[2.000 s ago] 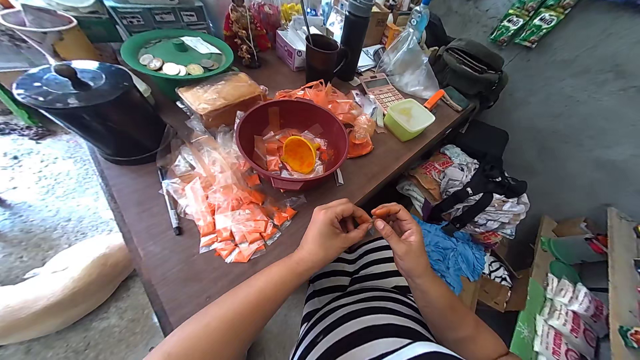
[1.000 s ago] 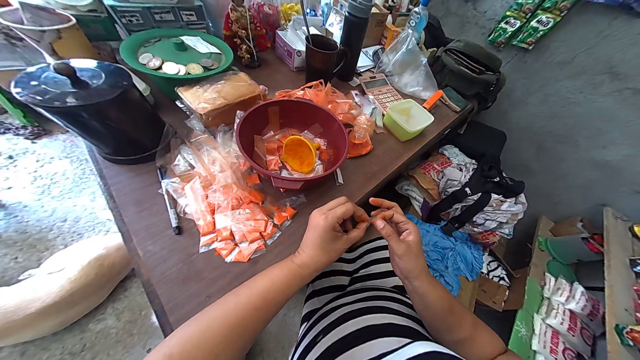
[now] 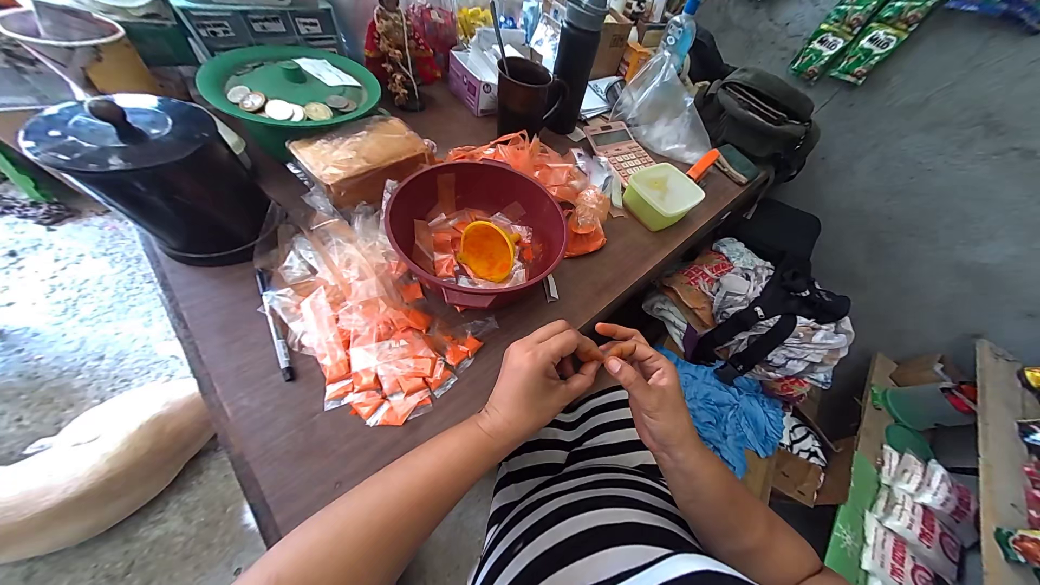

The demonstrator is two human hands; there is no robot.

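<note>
My left hand [image 3: 546, 370] and my right hand [image 3: 646, 382] meet at the fingertips over my striped lap, just off the table's front edge. Something small may be pinched between them, but the fingers hide it. On the table, a dark red plastic basin [image 3: 398, 244] holds small clear packets of orange powder and a yellow plastic cup [image 3: 487, 250] with orange residue. Left of the basin lies a pile of clear plastic packets [image 3: 390, 366], their ends filled with orange. Behind the basin are orange-tinted plastic bags [image 3: 589, 215].
A marker [image 3: 275, 325] lies left of the packets, near a black lidded container [image 3: 150, 179]. Further back stand a green basin [image 3: 211, 81] with coins on its lid, a wrapped brown block [image 3: 361, 162], a dark mug [image 3: 524, 97], a pink calculator [image 3: 621, 150] and a green tub [image 3: 662, 199].
The fingers of my right hand have shifted slightly against those of my left. The basin and packets have stayed in place.
</note>
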